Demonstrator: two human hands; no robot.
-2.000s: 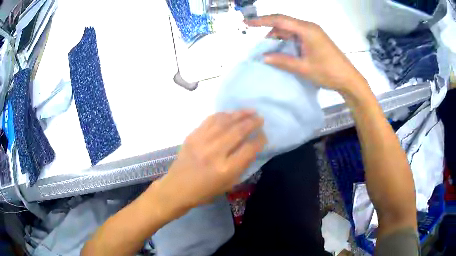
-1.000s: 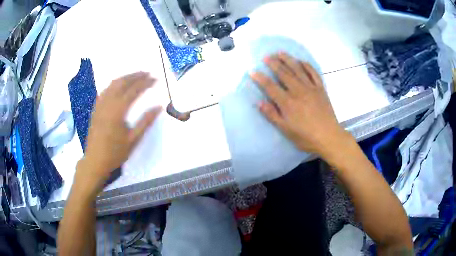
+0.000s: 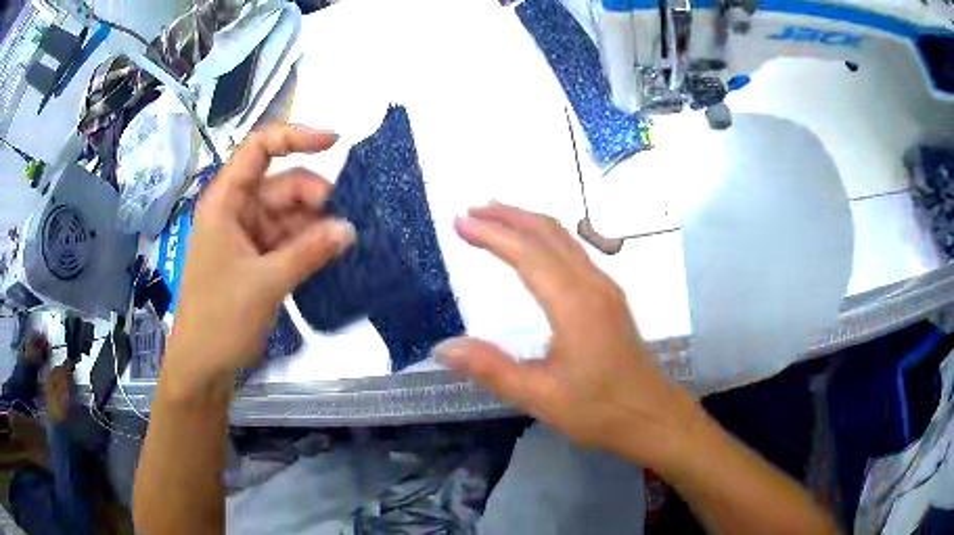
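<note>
My left hand (image 3: 267, 246) holds a dark navy strip (image 3: 350, 282), blurred, between thumb and fingers above the left of the white table. Another speckled navy strip (image 3: 413, 225) lies on the table, partly behind the held one. My right hand (image 3: 565, 313) is empty, fingers apart, just right of the strips. A pale grey rounded pocket bag piece (image 3: 772, 235) lies flat at the right, hanging over the table edge. A third navy strip (image 3: 586, 78) lies left of the needle area, its lower end near the presser foot (image 3: 669, 89).
The white sewing machine head (image 3: 774, 26) is at the top right. A round-grilled fan (image 3: 68, 240), a phone (image 3: 232, 86) and cloth are at the far left. Crumpled grey cloth (image 3: 314, 486) lies below the table edge. A small brown-grey lever (image 3: 600, 238) is on the table. Another person's hand shows at the lower left.
The view has shifted left. My left hand has taken hold of a navy strip. My right hand has let go of the grey piece and moved left; the piece stays flat on the table.
</note>
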